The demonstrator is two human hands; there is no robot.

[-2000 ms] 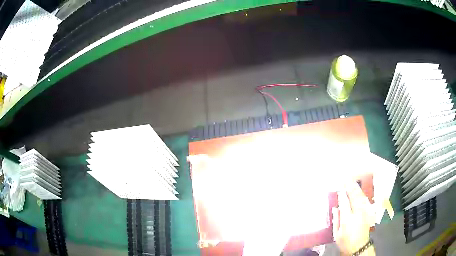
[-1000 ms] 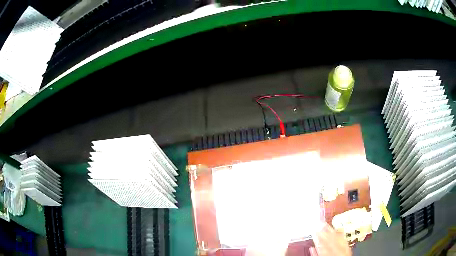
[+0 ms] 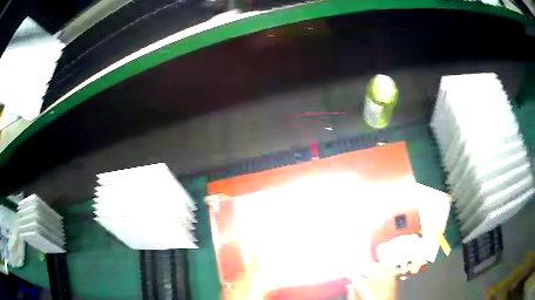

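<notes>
A lit LED board point(image 3: 305, 234) glares white over the middle of the orange-red test fixture point(image 3: 375, 159). The glare hides most of its outline. My right hand point(image 3: 378, 286) is blurred and cut off by the bottom edge, at the board's lower right corner; its grip cannot be made out. A washed-out bright patch lies at the fixture's lower left, and whether my left hand is in it cannot be told. The fixture switch point(image 3: 400, 221) shows uncovered, above cream lumpy pieces point(image 3: 402, 249).
Board stacks stand at the left point(image 3: 144, 208), far left point(image 3: 40, 222), right point(image 3: 481, 155) and upper-left shelf point(image 3: 29, 70). A yellow-green bottle point(image 3: 380, 104) stands behind the fixture. A white card point(image 3: 434, 214) and yellow strip point(image 3: 444, 244) lie at its right.
My right hand has moved from the switch area down to the board's lower right corner. Since the previous frame the view has shifted slightly, and glare spreads wider over the fixture.
</notes>
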